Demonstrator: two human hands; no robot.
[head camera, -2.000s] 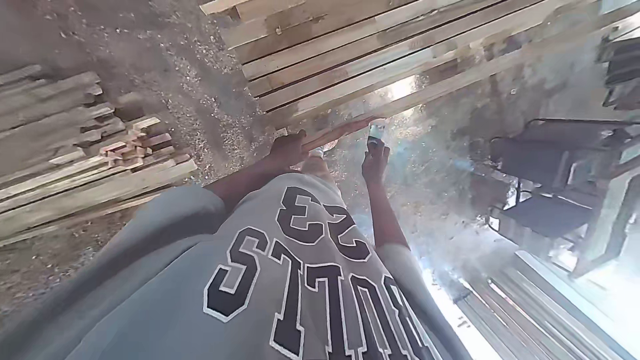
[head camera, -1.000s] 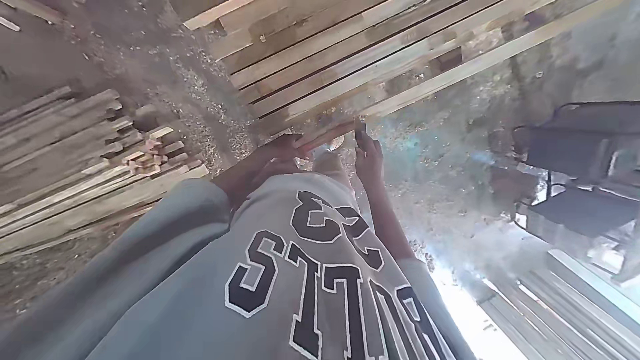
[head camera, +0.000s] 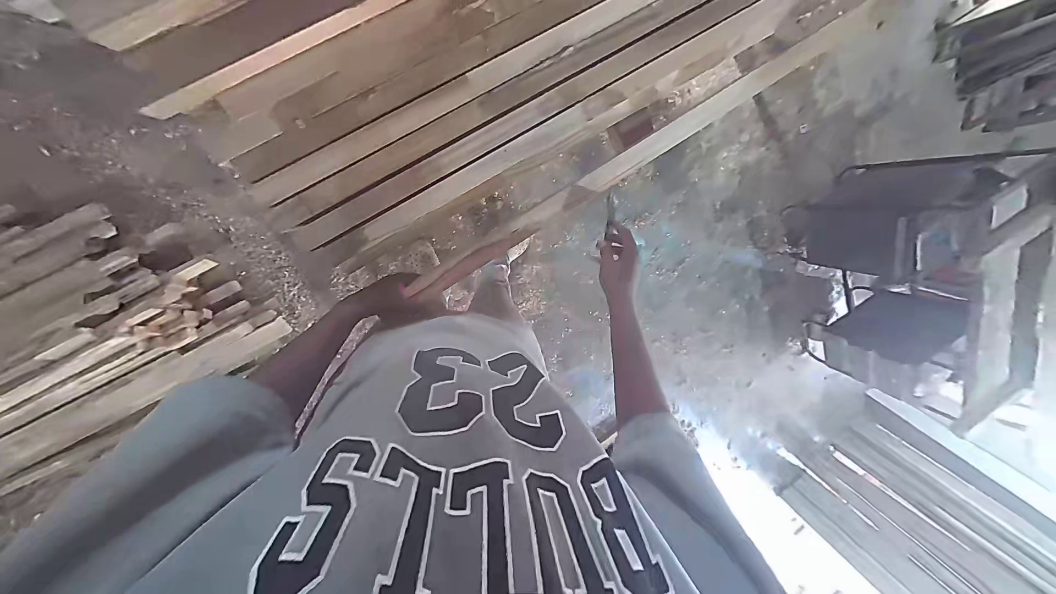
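Note:
My left hand (head camera: 400, 299) is at my left side by the shirt's hem, closed around the near end of a reddish wooden strip (head camera: 462, 271). From there the strip slants up and to the right; I cannot tell where its far end lies among the boards. On the right, my right hand (head camera: 619, 254) is raised over the ground with its fingers bent around a slim dark object (head camera: 610, 211) that points away from me. Blur hides what kind of object this is. A gap separates this hand from the strip's near part.
Long wooden boards (head camera: 462, 107) lie across the top. Short offcuts (head camera: 181, 309) rest on stacked lumber at left. Dark chairs (head camera: 891, 223) stand at right, above more long boards (head camera: 874, 495). Wood chips (head camera: 264, 247) litter the ground.
My left hand has moved down and left, toward my side. My right hand, close to the strip one second ago, is now apart from its near part. The view has shifted somewhat.

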